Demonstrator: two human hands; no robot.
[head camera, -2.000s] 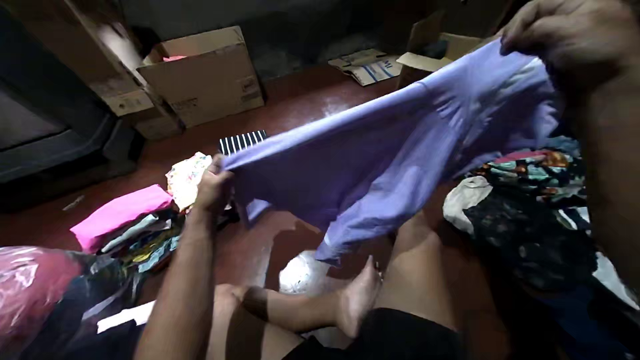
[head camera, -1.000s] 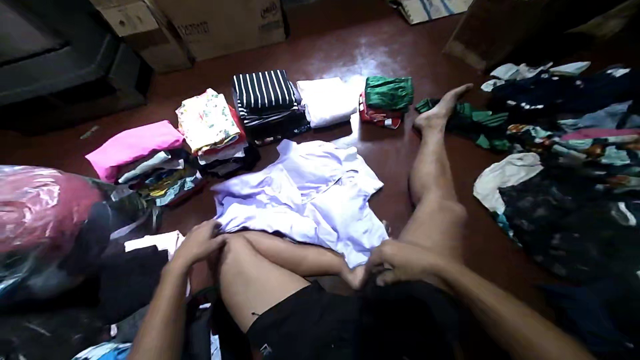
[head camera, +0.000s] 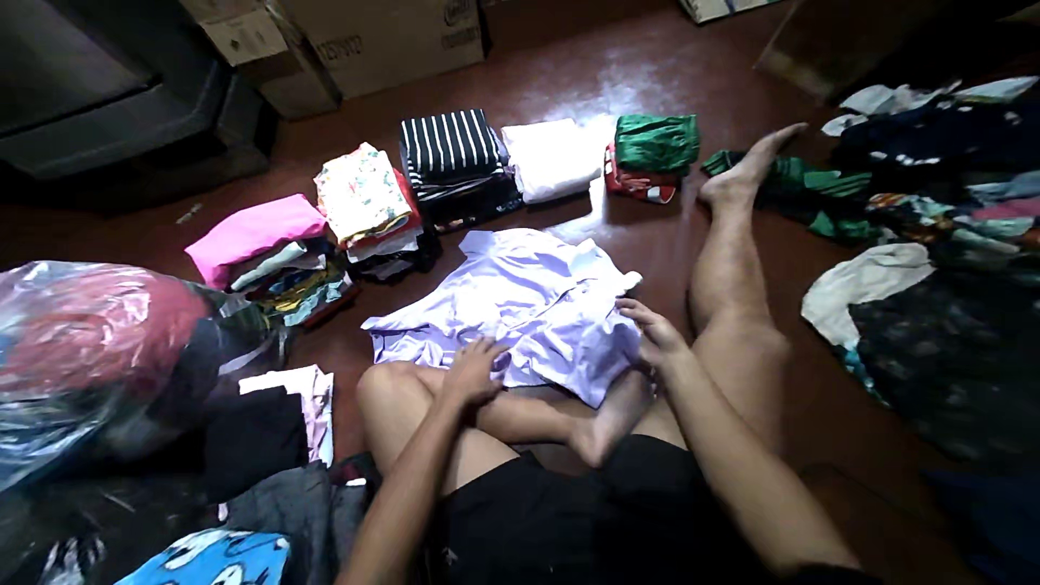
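A lavender cloth garment (head camera: 528, 301) lies spread and wrinkled on the floor in front of my crossed leg. My left hand (head camera: 477, 370) rests on its near edge, fingers apart and pointing forward. At the garment's right side, my right hand (head camera: 652, 329) touches the edge with its fingers partly bent; whether it pinches the cloth cannot be told. Beyond the garment stand folded stacks: a pink cloth (head camera: 258, 231) on one, a floral cloth (head camera: 363, 191), a black-and-white striped cloth (head camera: 451, 145), a white cloth (head camera: 552, 158) and a green cloth (head camera: 656, 142).
A clear plastic bag (head camera: 97, 341) with red cloth inside sits at the left. Dark clothes (head camera: 260, 439) lie near my left leg, with a blue patterned cloth (head camera: 215, 561). Loose clothes (head camera: 942, 325) are heaped at the right. Cardboard boxes (head camera: 390, 41) stand at the back.
The lavender garment was held up between both hands, then lay on the floor. Since then my left hand has moved onto its near edge and my right hand forward along its right side.
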